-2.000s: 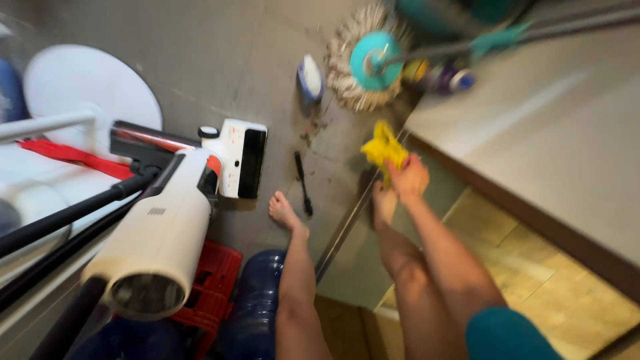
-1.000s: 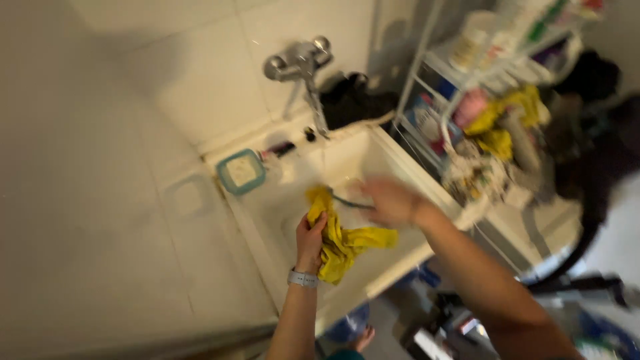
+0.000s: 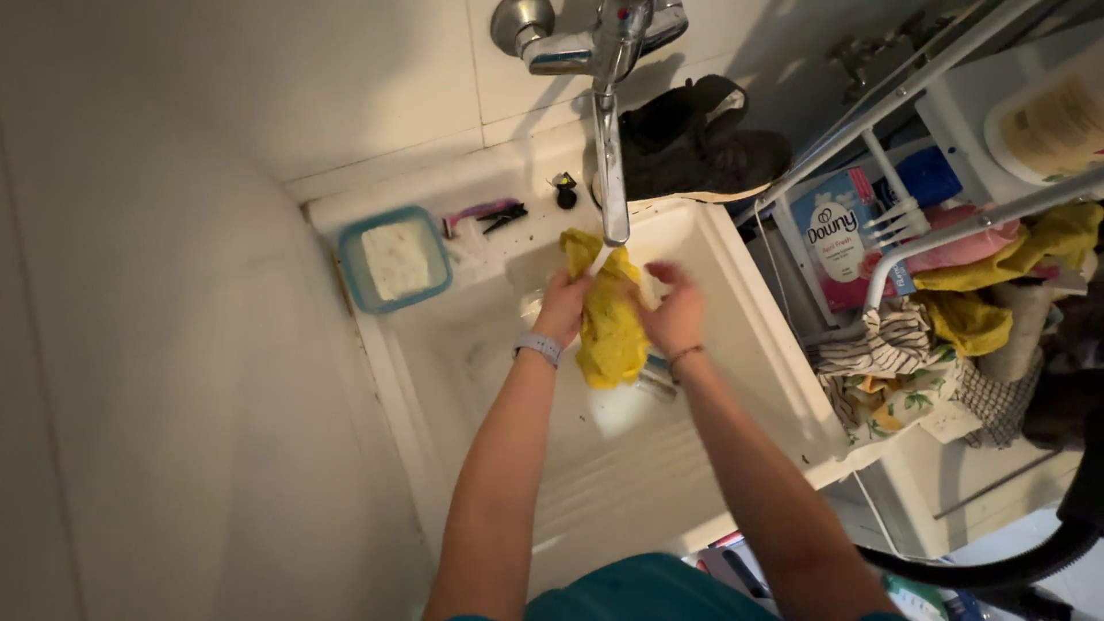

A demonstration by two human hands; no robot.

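A yellow cloth (image 3: 611,332) hangs over the white utility sink (image 3: 483,388), under the spout of the chrome faucet (image 3: 611,172). Water runs from the spout onto the cloth. My left hand (image 3: 562,308) grips the cloth's left side. My right hand (image 3: 673,306) is at the cloth's right edge, blurred, with some fingers raised; whether it pinches the cloth cannot be told. A thin object (image 3: 657,385), partly hidden by my right wrist, lies in the basin below the cloth.
On the sink's back ledge are a blue container (image 3: 444,267) with a white block, a pink razor (image 3: 483,211) and dark shoes (image 3: 690,151). At right stands a white rack (image 3: 940,228) with a Downy box (image 3: 841,237) and cloths. A black hose (image 3: 966,565) curves at lower right.
The yellow cloth has moved under the spout, and water now runs onto it. My right hand, earlier beside a thin dark object, is now at the cloth. The view has moved closer to the sink.
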